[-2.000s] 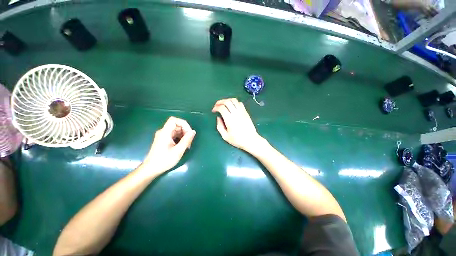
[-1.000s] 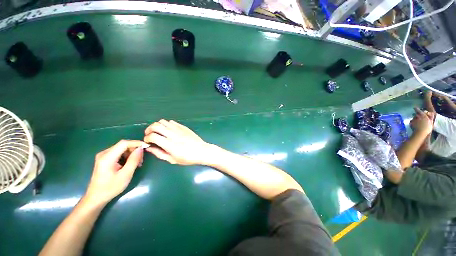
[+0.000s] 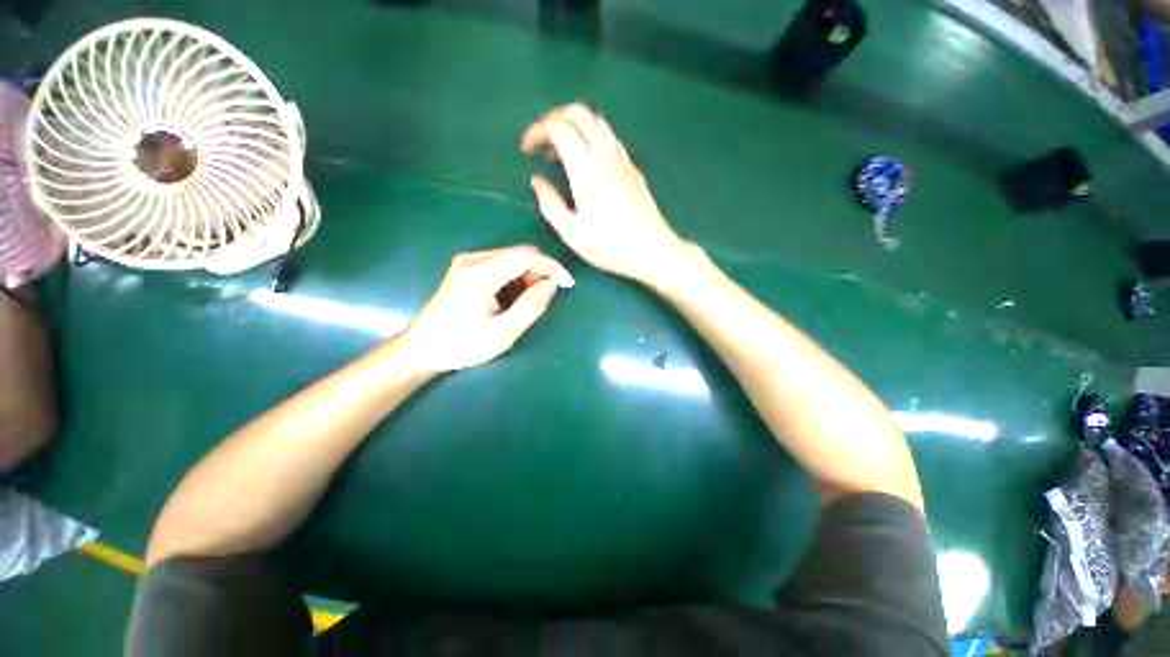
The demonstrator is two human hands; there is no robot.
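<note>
My left hand (image 3: 491, 306) is over the middle of the green bench, with thumb and fingertips pinched on a small white piece (image 3: 563, 277). What the piece is cannot be told. My right hand (image 3: 601, 195) is farther forward and slightly right, palm down, with thumb and fingers apart and nothing visible in it. The hands do not touch. A round blue patterned unit (image 3: 883, 181) lies flat to the right of my right hand, its pale cord and small end ring toward me.
White fan (image 3: 167, 152) at upper left. Black cylinders (image 3: 821, 41) (image 3: 1050, 180) stand or lie along the far side. Another blue unit (image 3: 1093, 418) and clear bags (image 3: 1080, 546) are at the right edge. A person's arm (image 3: 23, 379) shows at the left edge.
My hands, together a second ago, are now apart, the right one farther forward. The view has turned back left. The blue unit and black cylinders have shifted right relative to the fan since two seconds ago.
</note>
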